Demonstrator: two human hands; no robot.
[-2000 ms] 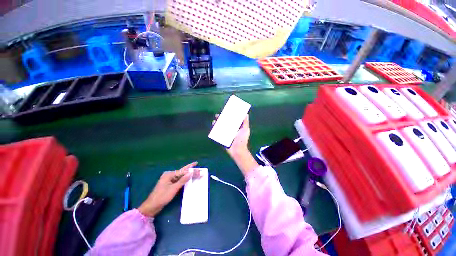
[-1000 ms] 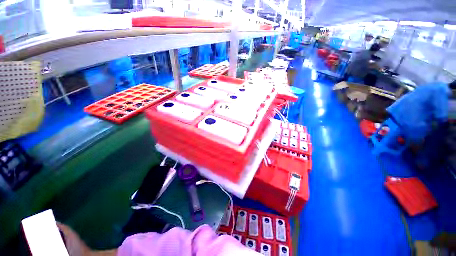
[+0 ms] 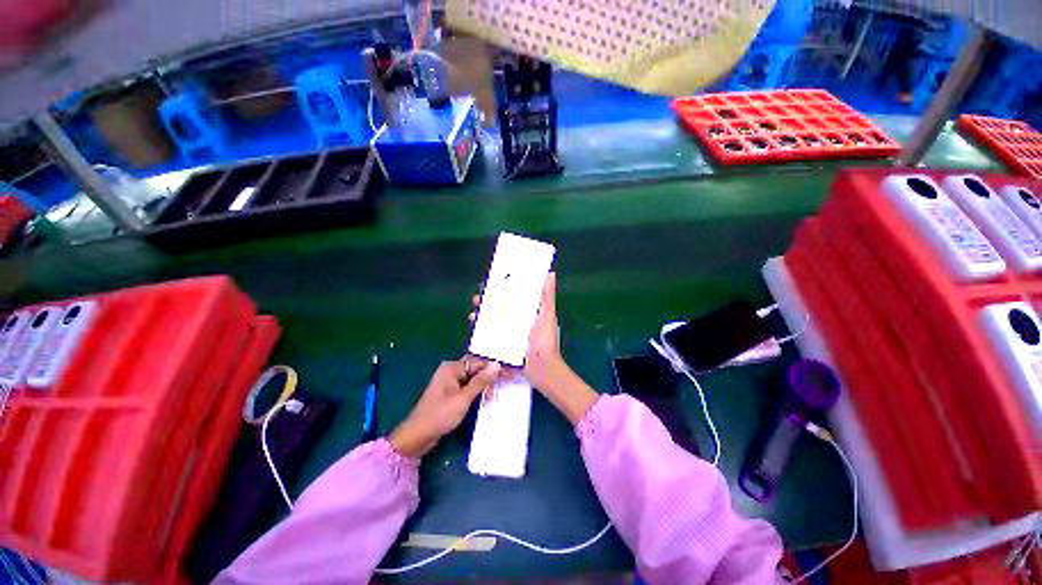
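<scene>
A smartphone (image 3: pixel 513 299) with a glaring white screen is held up in my right hand (image 3: pixel 546 339), the fingers around its sides. My left hand (image 3: pixel 443 402) is at the phone's lower end, fingertips together over the top end of a white power bank (image 3: pixel 501 429). The power bank lies on the green bench just below the phone. A short lead between them, if any, is hidden by my left fingers. A white USB cable (image 3: pixel 548 550) loops across the bench near its front edge.
Red tray stacks stand left (image 3: pixel 109 423) and right (image 3: pixel 846 331). A dark phone (image 3: pixel 718 335) on a white unit and a purple-ringed fan (image 3: pixel 788 423) lie right. A pen (image 3: pixel 371 398) and tape roll (image 3: pixel 270 394) lie left. Black tray (image 3: pixel 274 194) and blue machine (image 3: pixel 429 143) stand behind.
The view swung right to the aisle and came back. My left hand, on the power bank two seconds ago, now meets the phone's lower end. Phone and power bank are closer together.
</scene>
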